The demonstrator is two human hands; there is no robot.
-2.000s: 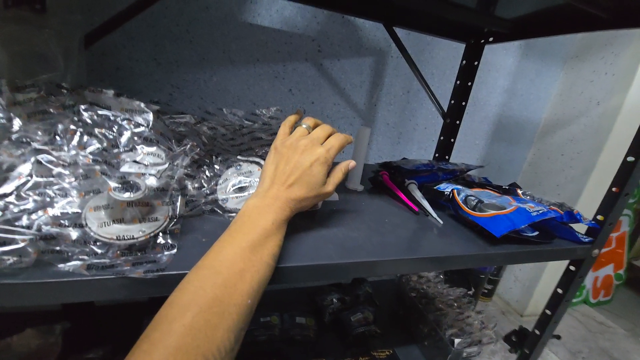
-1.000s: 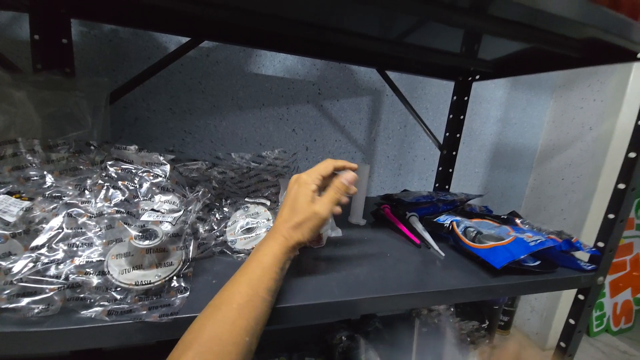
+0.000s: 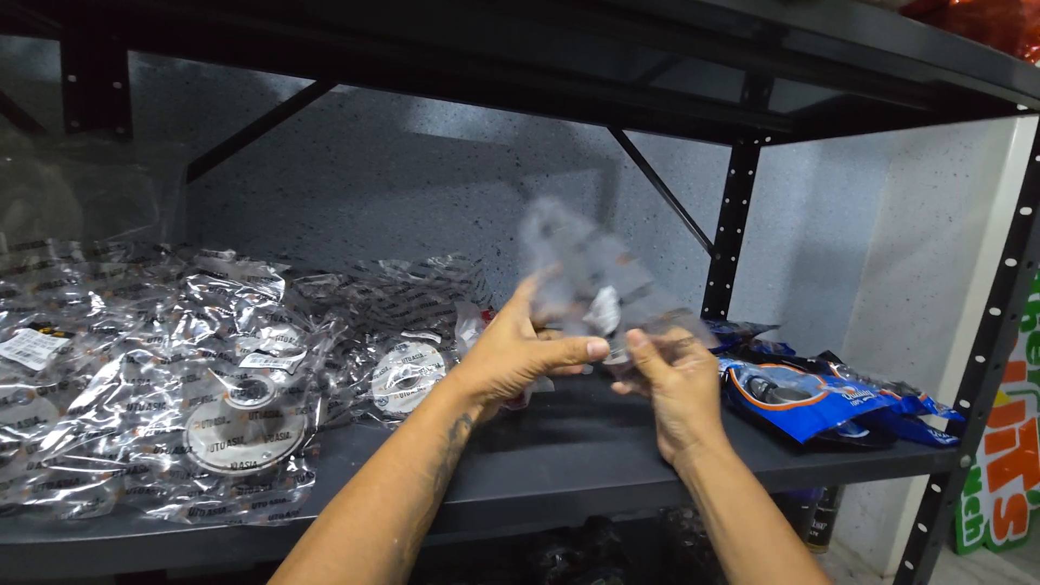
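Observation:
Both my hands hold a clear plastic bag (image 3: 581, 244) above the middle of a dark metal shelf (image 3: 561, 479). My left hand (image 3: 520, 341) grips its left side, with the thumb pointing right. At the bag's lower right, my right hand (image 3: 674, 378) pinches the plastic between thumb and fingers. Something small and whitish (image 3: 603, 311) shows in the bag, too blurred to name. Left of my hands lie clear printed bags with round metal parts (image 3: 246, 426) inside. A smaller bagged round part (image 3: 408, 378) is close to my left forearm.
Blue printed packets (image 3: 800, 398) lie at the shelf's right end, behind my right hand. A perforated black upright (image 3: 995, 341) stands at the front right. The upper shelf (image 3: 455, 57) spans overhead, with diagonal braces (image 3: 662, 191) beneath it. Dark items (image 3: 585, 552) sit below.
My right hand has come into view at the bag. My left hand, earlier reaching over the shelf, now holds the bag up. The translucent upright tube and the pink and white tools are no longer visible.

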